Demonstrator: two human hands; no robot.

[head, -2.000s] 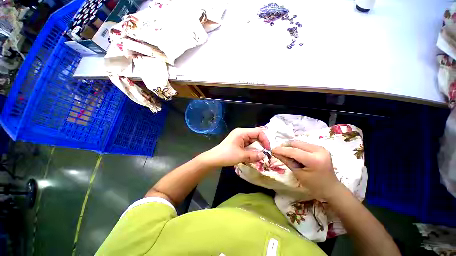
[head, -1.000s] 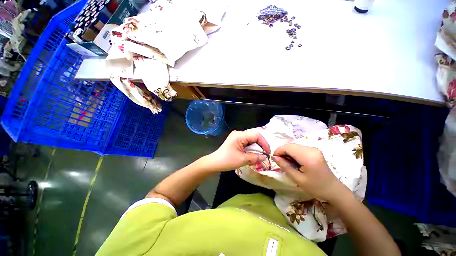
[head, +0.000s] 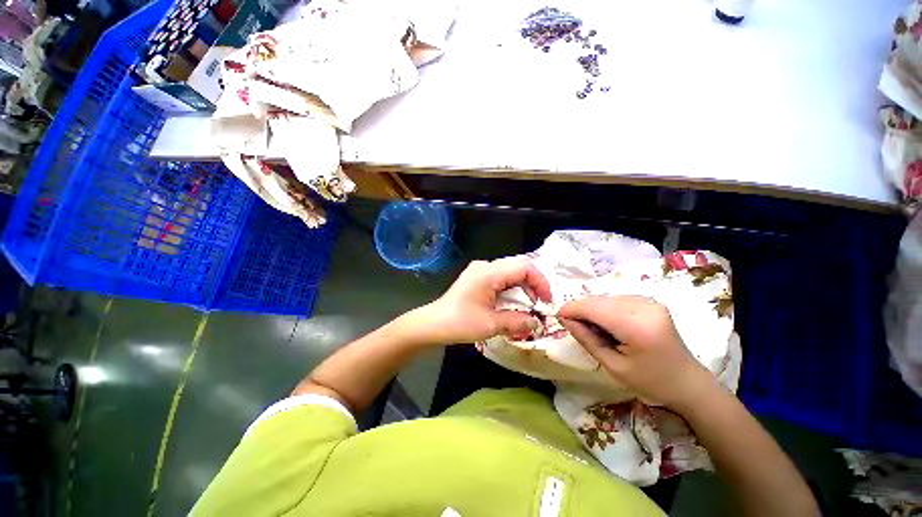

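The cream floral garment (head: pixel 698 303) with red flowers lies bunched on my lap. My left hand (head: pixel 492 300) pinches a fold of it between thumb and fingers. My right hand (head: pixel 629 338) is close to the right of it, its thumb and forefinger pinched together at the same fold. A needle or thread in the right fingertips is too small to tell. A small dark spot shows on the cloth between the hands; I cannot tell what it is.
Small dark buttons (head: pixel 589 63) lie loose on the white table (head: pixel 708 111). Floral cloth (head: pixel 334 76) hangs over the table's left corner. A blue crate (head: pixel 152 222) and a box of spools (head: pixel 187 45) stand at left. A blue bin (head: pixel 412 234) is below the table edge.
The fingertips have shifted slightly at the fold, and my right hand has turned and moved a little to the right and down. The garment stays in place.
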